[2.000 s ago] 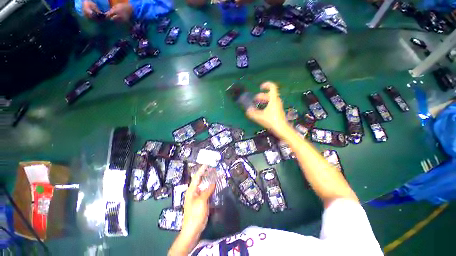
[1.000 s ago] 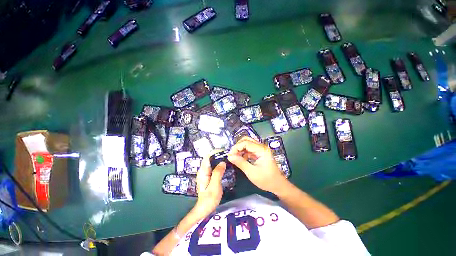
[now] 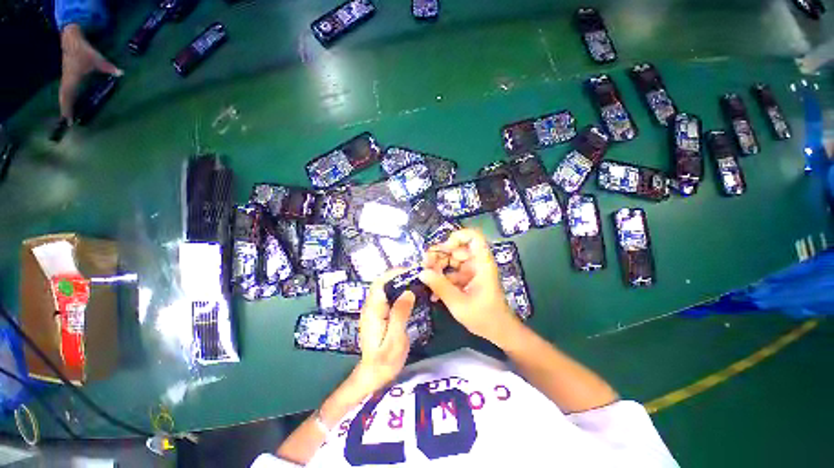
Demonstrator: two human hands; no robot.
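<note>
My left hand [image 3: 385, 322] holds a dark phone [image 3: 402, 285] just in front of my chest, over the near edge of the pile. My right hand [image 3: 468, 283] is at the phone's right end, its fingers bent together; a small part at its fingertips is too hidden to make out. Many open-backed phones [image 3: 342, 161] with blue-and-silver boards lie piled just beyond my hands. White blank pieces [image 3: 383, 218] lie on the pile.
Loose phones [image 3: 634, 246] lie to the right and far side. Black strips [image 3: 208, 196] with a white block lie on clear plastic [image 3: 163, 311] at left, beside an open cardboard box [image 3: 101, 311]. Another person's hand [image 3: 80, 73] reaches in at far left. Blue fabric [image 3: 777, 288] is at right.
Both hands stay at the phone; my right fingers have lifted and curled slightly. Another person's hand has appeared at far left, by a phone there. The view has shifted slightly.
</note>
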